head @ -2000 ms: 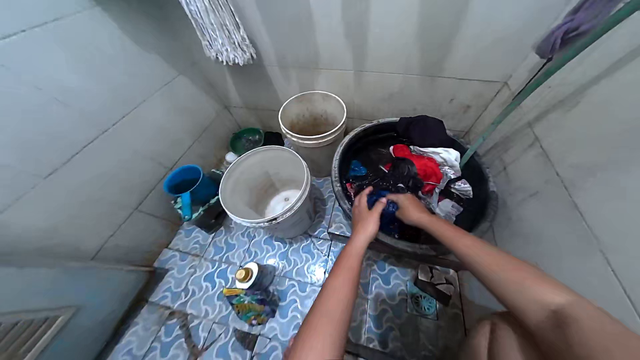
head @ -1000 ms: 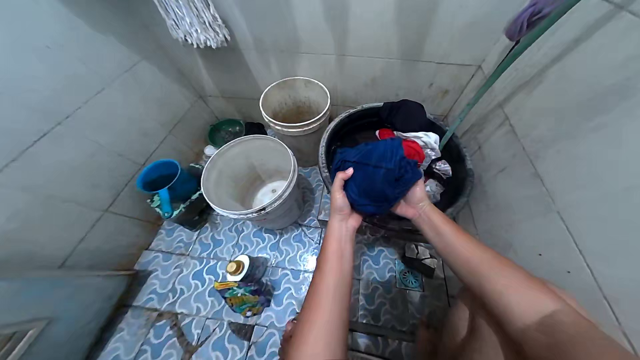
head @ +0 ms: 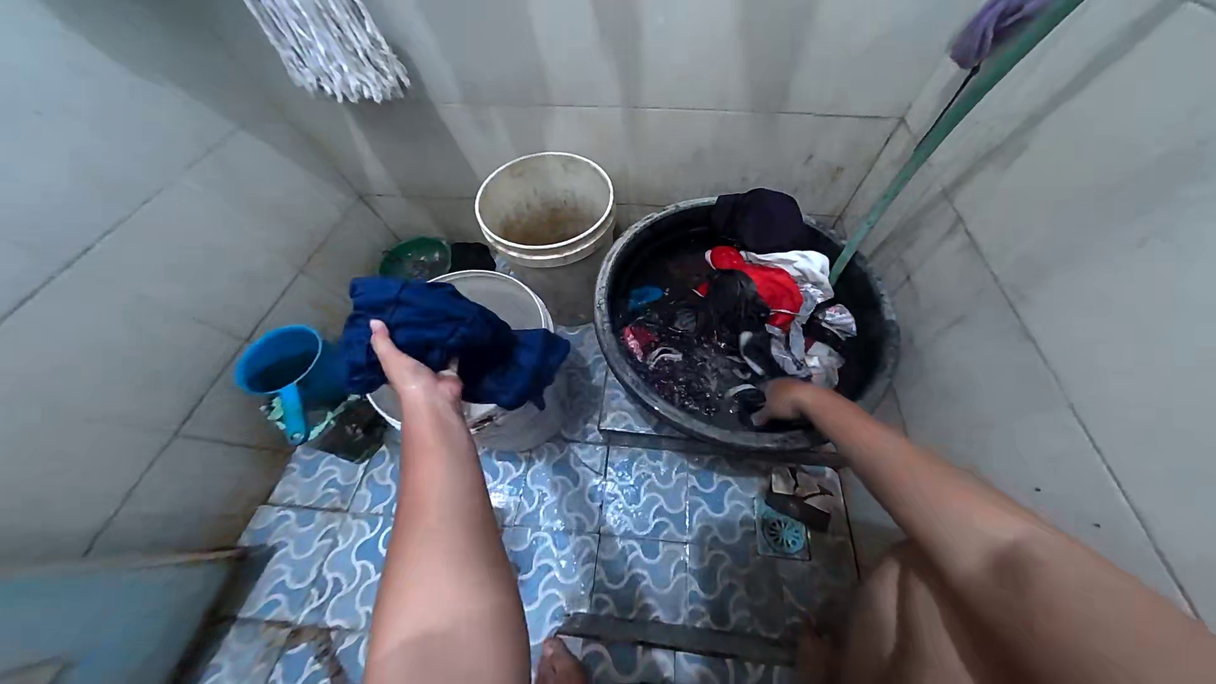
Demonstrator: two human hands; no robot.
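My left hand (head: 415,372) grips a bundled dark blue garment (head: 446,337) over a white plastic bucket (head: 541,304), and the cloth hides part of the bucket's rim. My right hand (head: 787,401) reaches into the near right side of a large black tub (head: 608,313), with its fingers partly hidden at dark cloth in the water. Whether it grips that cloth is unclear. Soaking in the tub are a red garment (head: 774,288), a white cloth (head: 807,271) and other dark pieces. A dark garment (head: 763,220) hangs over the tub's back rim.
Behind stands a second white bucket (head: 546,204). A blue dipper (head: 290,366) and a green bowl (head: 416,258) are at the left. A green pole (head: 912,166) leans into the tub. Broken pieces (head: 800,494) lie by a floor drain (head: 783,534). A mop head (head: 332,47) hangs above.
The blue garment, held in both hands at the tub a second ago, has moved left over the white bucket in my left hand. My right hand has let go of it and gone into the tub.
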